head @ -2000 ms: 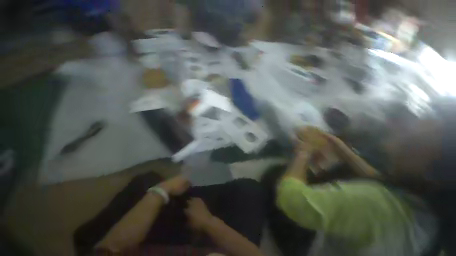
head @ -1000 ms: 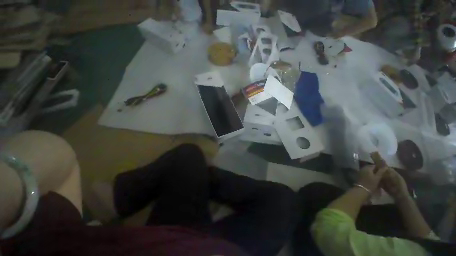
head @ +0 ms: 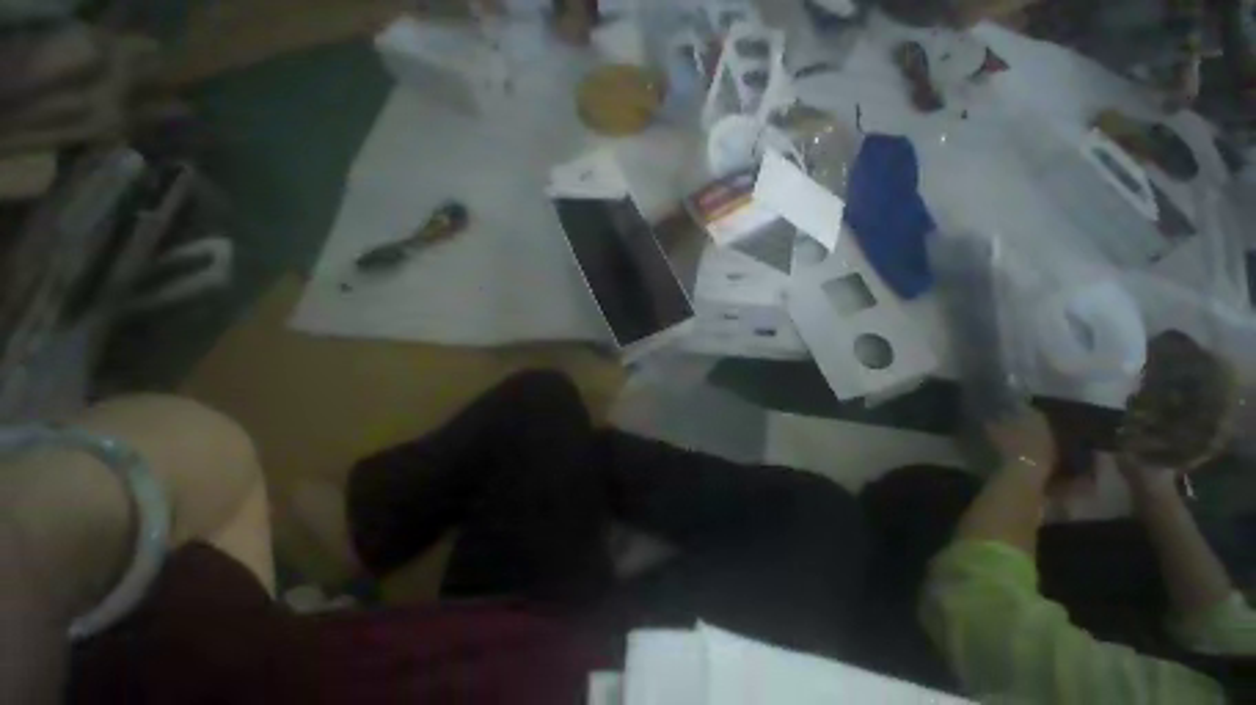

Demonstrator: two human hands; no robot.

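Observation:
My left arm wears a pale bracelet [head: 142, 517] at the left edge; the hand itself is cut off there. My right hand is out of the picture. Several white paperboard pieces [head: 771, 671] lie close together at the bottom edge, cut off by it; what holds them is hidden. In front of my lap, a dark-lined open box [head: 623, 269] lies on the white-covered surface [head: 413, 296]. Right of it are printed cards [head: 723, 200] and a white insert [head: 857, 314] with a square and a round cut-out.
A neighbour in lime-green sleeves [head: 1012, 606] is at right, one hand near a round brownish roll [head: 1180, 400]. A blue cloth [head: 888, 207], a white roll [head: 1095, 338], a tan tape roll [head: 620, 99] and a dark cord-like bundle [head: 413, 237] lie on the surface. Stacked material stands far left.
Both my hands were over my lap two seconds ago and are now out of view. The white pieces have appeared at the bottom edge. The neighbour's hands have moved apart.

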